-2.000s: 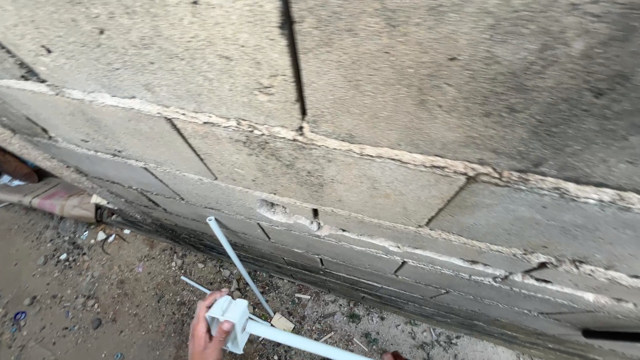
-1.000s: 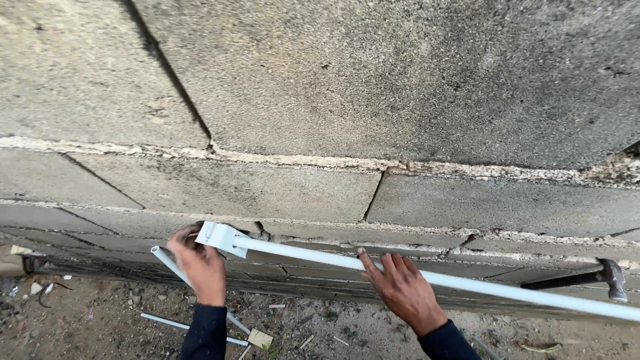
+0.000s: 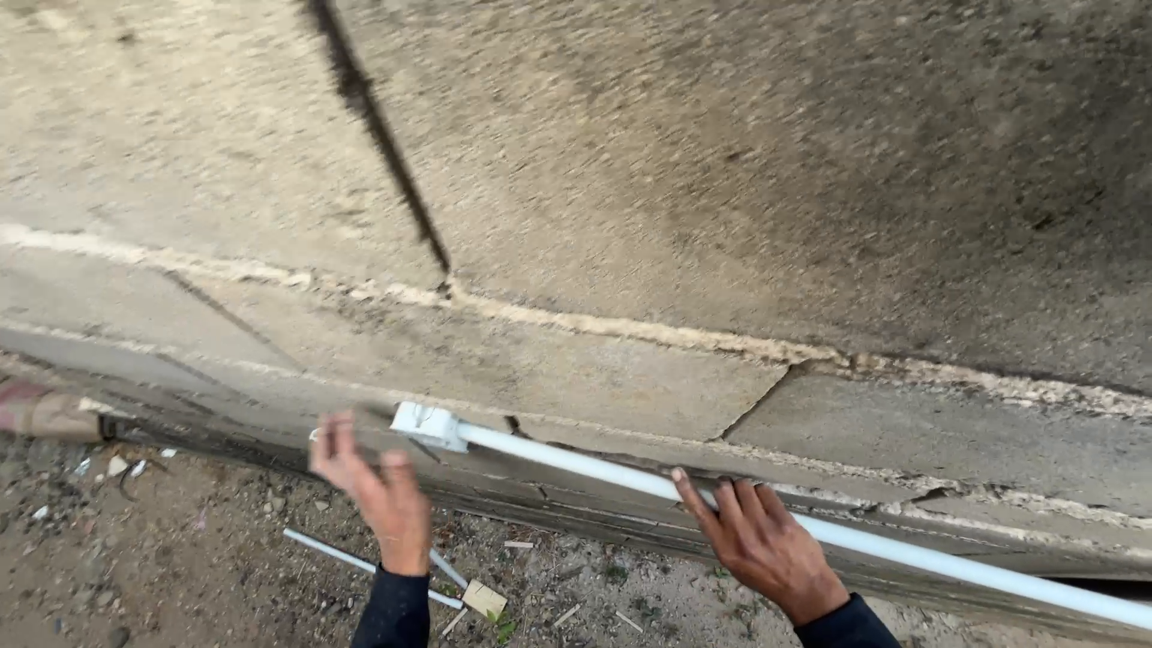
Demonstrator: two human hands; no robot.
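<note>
A long white plastic pipe (image 3: 576,466) lies along the concrete block wall (image 3: 576,378), with a white plastic box (image 3: 430,426) at its left end. My right hand (image 3: 760,540) presses on the pipe, its fingers spread over it against the wall. Just left of and below the box, my left hand (image 3: 373,490) is off it, fingers apart and slightly blurred, holding nothing.
On the dirt ground (image 3: 198,576) below lie a thin white pipe (image 3: 333,551), part of another pipe behind my left forearm and a small pale block (image 3: 484,598). Stones and litter are scattered about. A pinkish-brown object (image 3: 54,414) lies by the wall at far left.
My left hand has let go of the white box, which it held in both earlier frames. My right hand stays on the pipe. The hammer seen at right one second ago is out of view.
</note>
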